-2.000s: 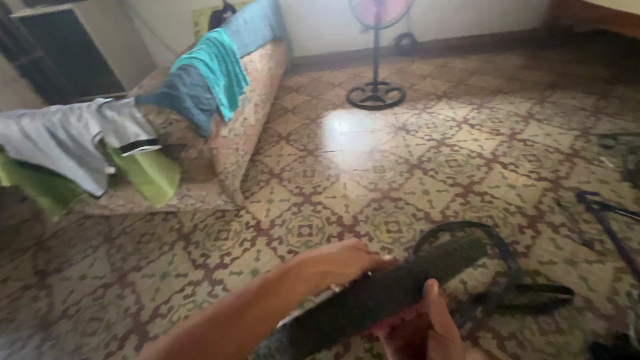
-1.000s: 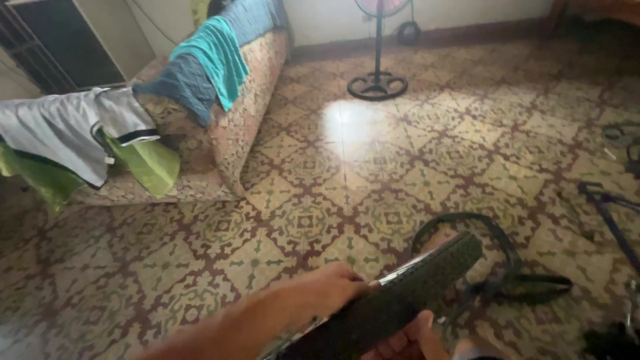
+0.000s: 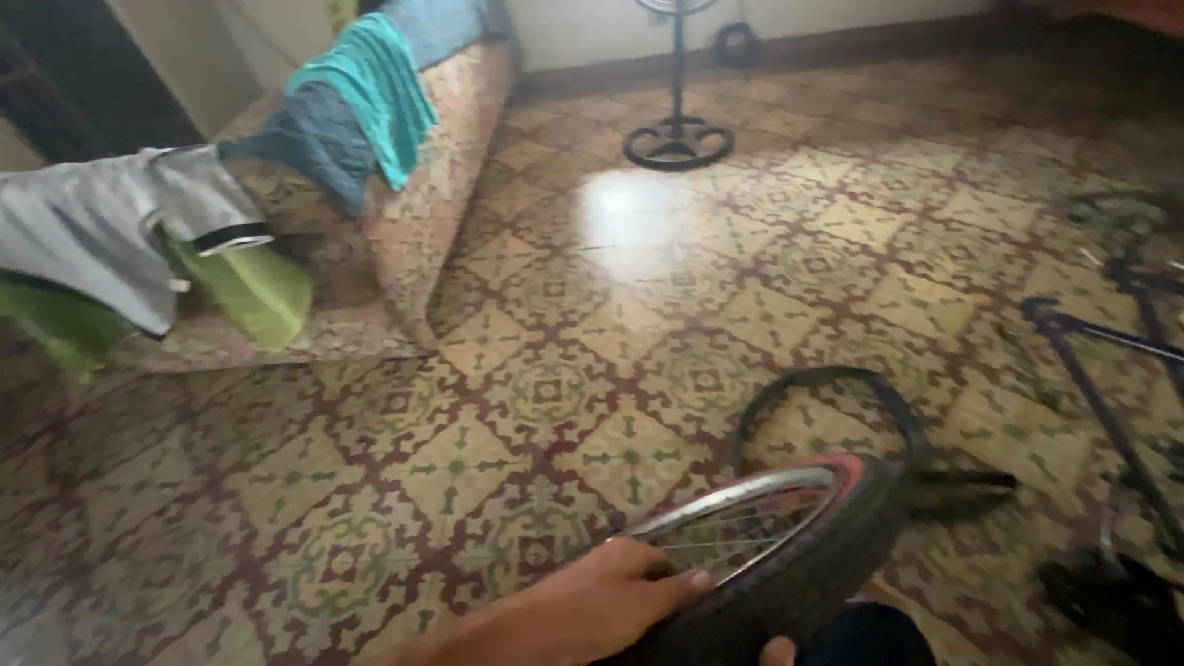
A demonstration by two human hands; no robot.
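Observation:
A spoked bicycle wheel with a black tire, a silver rim and a red edge between them is tilted at the bottom centre. My left hand grips its near side, the thumb over the tire and the fingers at the rim and spokes. Only a fingertip of my right hand shows, against the tire's underside at the bottom edge; the rest is hidden or out of frame. Just beyond the wheel, a loose black tire or tube lies twisted on the floor.
A dark bicycle frame lies at the right, with blurred dark parts near it. A pedestal fan's base stands farther off. Clothes and a turquoise cloth drape over a patterned covered couch at the left.
The wheel has turned in my hands, so its rim and spokes now show where mostly tire tread showed before. Less of my right hand is visible.

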